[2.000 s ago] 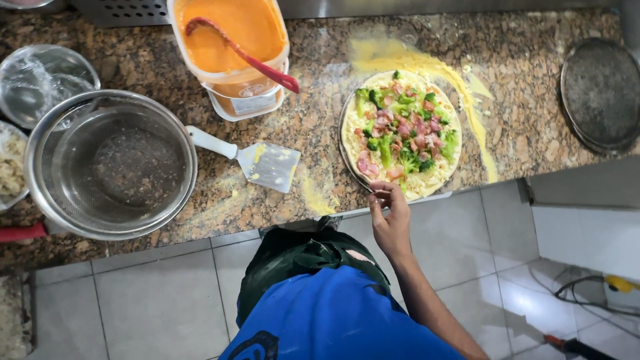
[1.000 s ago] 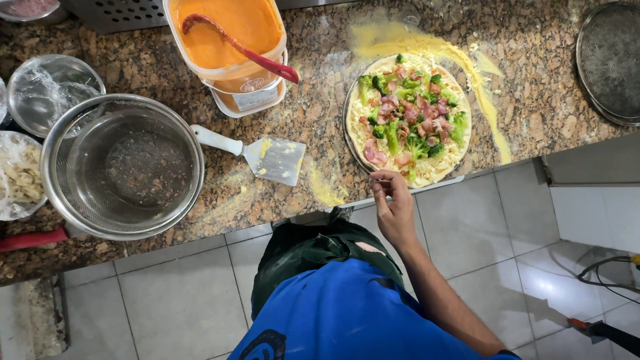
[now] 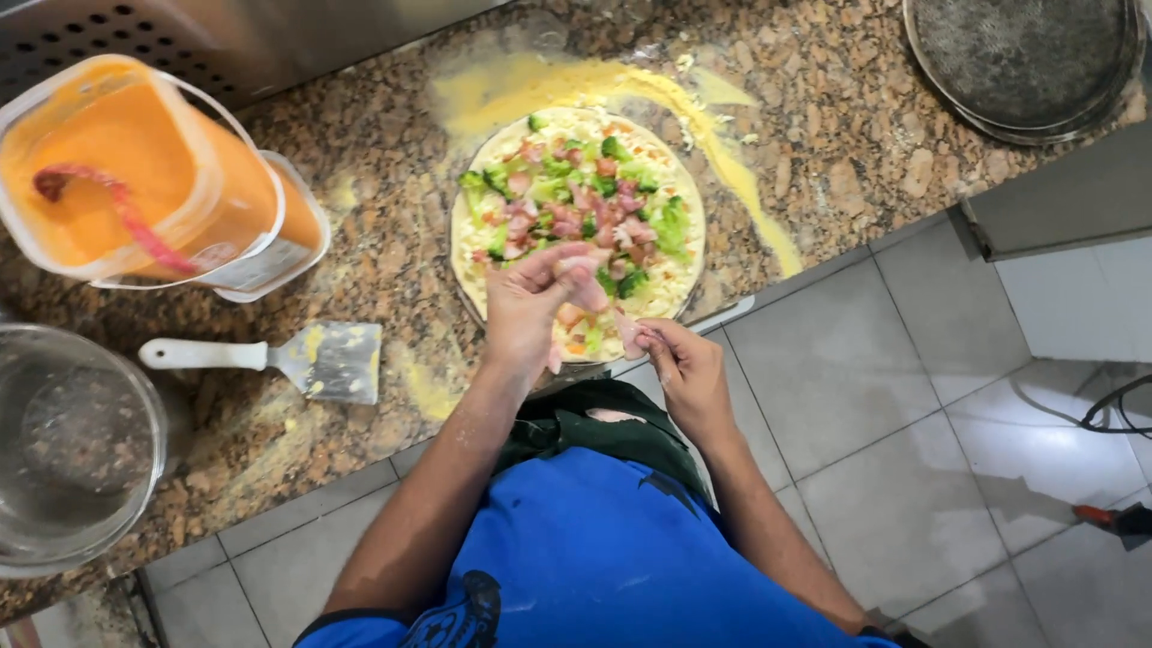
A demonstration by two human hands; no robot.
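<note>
A round unbaked pizza topped with grated cheese, broccoli and chopped pink meat lies near the counter's front edge. Above its lower part, my left hand holds a piece of pink sliced meat between thumb and fingers. Beside it, my right hand pinches another piece of the same meat at the pizza's lower right rim. Whether the two pieces are still joined I cannot tell. Part of the pizza's lower left is hidden behind my left hand.
On the granite counter stand a plastic tub of orange sauce with a red ladle, a white-handled spatula and a large bowl or strainer. Dark round pans lie at upper right. Yellow flour is scattered behind the pizza.
My left hand has come into view over the pizza. My right hand was at the pizza's lower edge and now pinches meat beside my left hand. The view has moved closer to the pizza.
</note>
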